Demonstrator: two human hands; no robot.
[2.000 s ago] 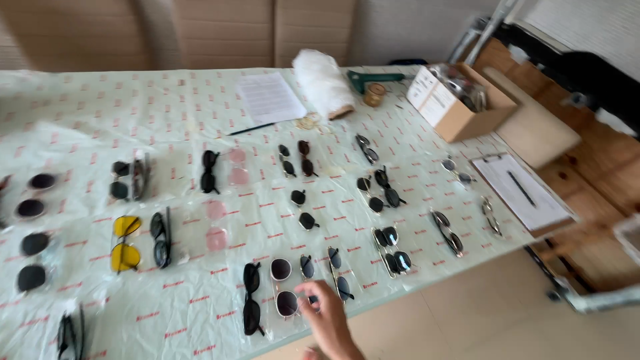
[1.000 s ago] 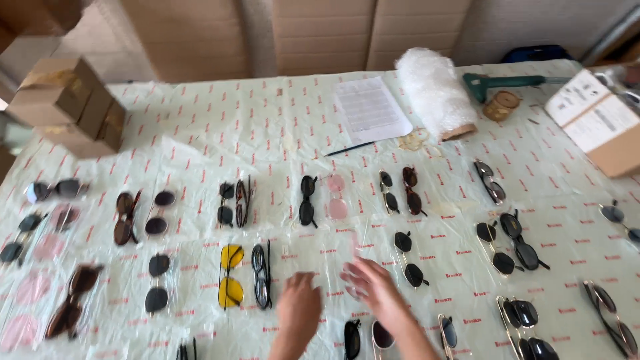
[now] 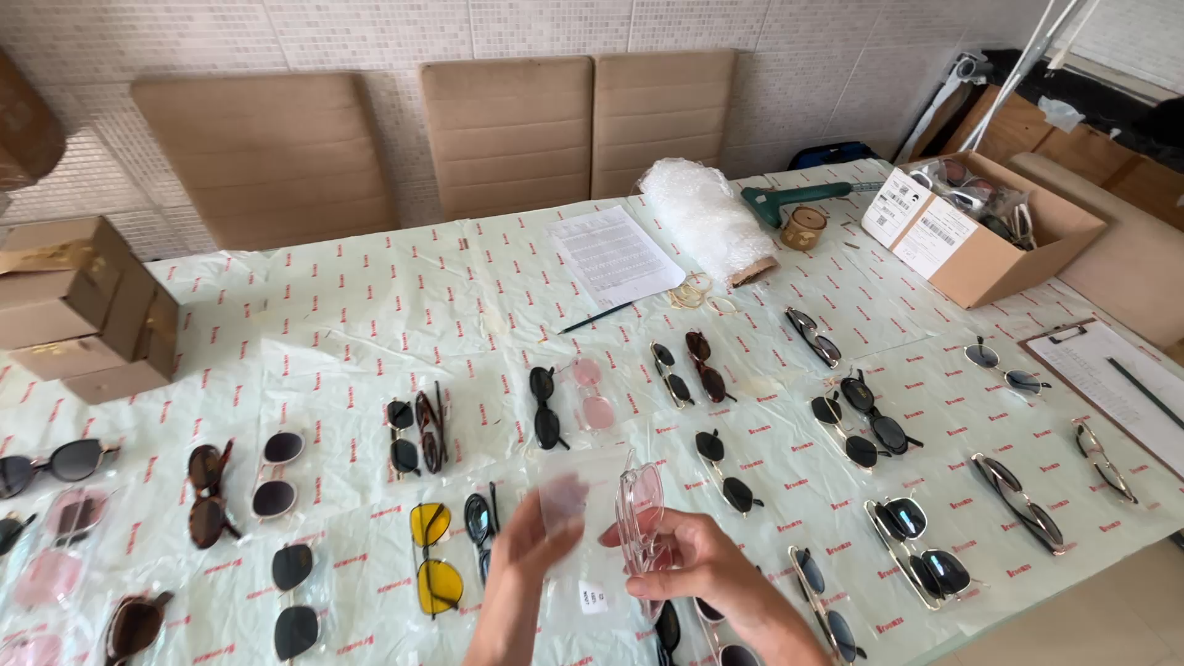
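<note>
At the lower middle, my right hand (image 3: 689,560) grips a pair of pink-lensed sunglasses with a clear frame (image 3: 640,523), folded and held upright. My left hand (image 3: 532,546) holds a clear plastic sleeve (image 3: 585,527) bearing a small label, just left of the glasses. Yellow-lensed sunglasses (image 3: 437,560) and black sunglasses (image 3: 479,532) lie left of my left hand. Beyond my hands are black sunglasses (image 3: 544,407) beside a pink-lensed pair (image 3: 589,393). Dark sunglasses with a thin frame (image 3: 726,472) lie right of my right hand.
Many more sunglasses lie in rows on the plastic-covered table (image 3: 342,305). Stacked cardboard boxes (image 3: 83,305) stand left. Behind are a printed sheet (image 3: 615,254), bubble wrap (image 3: 708,217), a green tape dispenser (image 3: 800,196) and an open carton (image 3: 1008,254); a clipboard (image 3: 1110,388) lies right.
Both hands looked empty one second ago; now the right holds the pink-lensed sunglasses and the left a plastic sleeve. The view has swung left since the oldest frame.
</note>
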